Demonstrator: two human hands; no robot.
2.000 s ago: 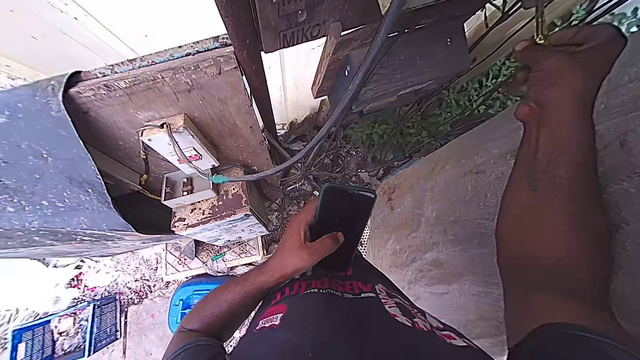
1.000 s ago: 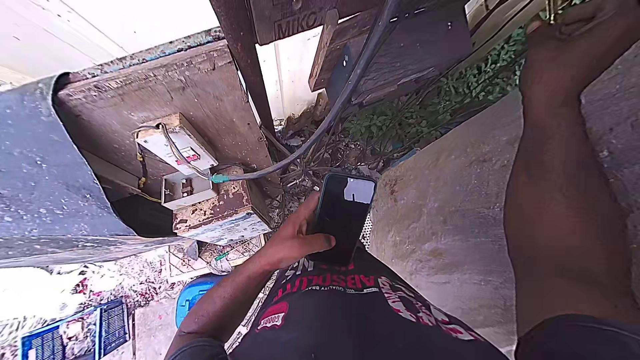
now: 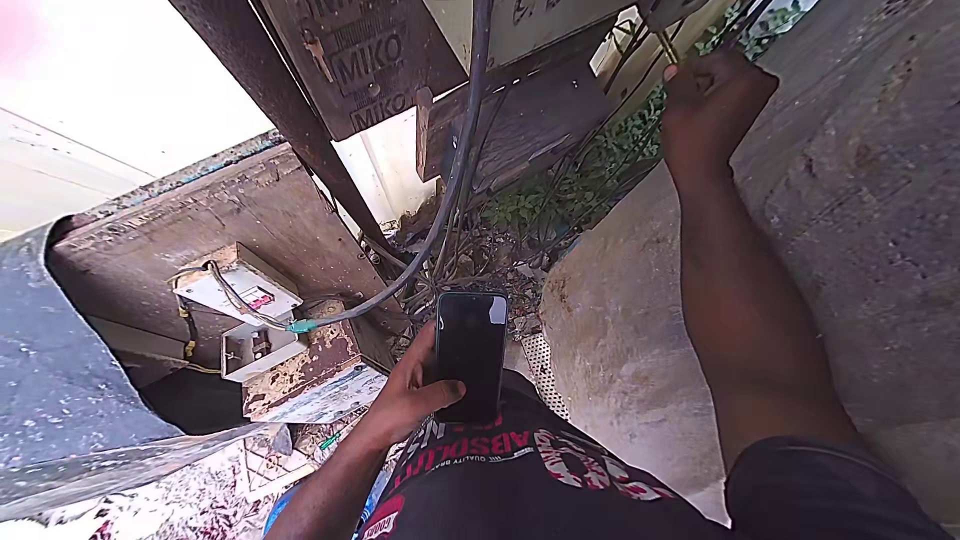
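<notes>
My left hand is closed around a dark smartphone, its thumb on the lower left of the screen. The screen is dark, with a pale reflection at its top. At the upper right, my right hand is raised with its fingers closed on a thin brass-coloured metal piece. That piece reaches up to a dark grey object at the top edge, which is partly cut off. A thick grey cable hangs down between the boards and curves left to a green taped joint.
On a weathered wooden board at left are a switch box and an opened small box with wires. Stencilled boards hang above. A large concrete slab stands at right. Plants and thin cables lie behind the phone.
My right hand has come further into view, still at the thin metal piece. The phone stays in my left hand. The view has shifted.
</notes>
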